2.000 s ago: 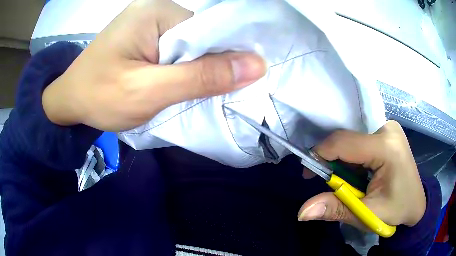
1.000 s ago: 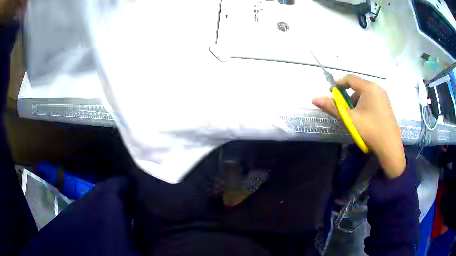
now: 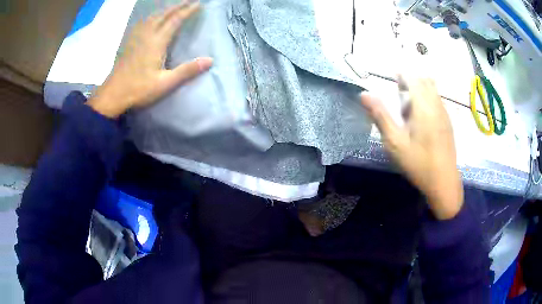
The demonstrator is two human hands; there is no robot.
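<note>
The heathered grey garment panel (image 3: 297, 104) lies over the machine table and hangs past its front edge. A smooth grey lining piece (image 3: 205, 101) lies on its left part, with a white strip (image 3: 261, 185) along the lower edge. My left hand (image 3: 148, 62) rests on the smooth grey cloth with fingers apart. My right hand (image 3: 419, 133), somewhat blurred, is open beside the panel's right edge and holds nothing. The scissors (image 3: 488, 104), with yellow and green handles, lie on the table right of my right hand.
The white sewing machine head (image 3: 502, 29) with blue lettering is at the upper right. Its presser foot area (image 3: 451, 24) is left of the lettering. The ruler-marked table edge (image 3: 493, 178) runs along the front. A blue bin (image 3: 128, 214) is below at the left.
The scissors have left my right hand and lie on the table. The cloth now shows its heathered grey side, spread on the table. My left hand has come back into view on it.
</note>
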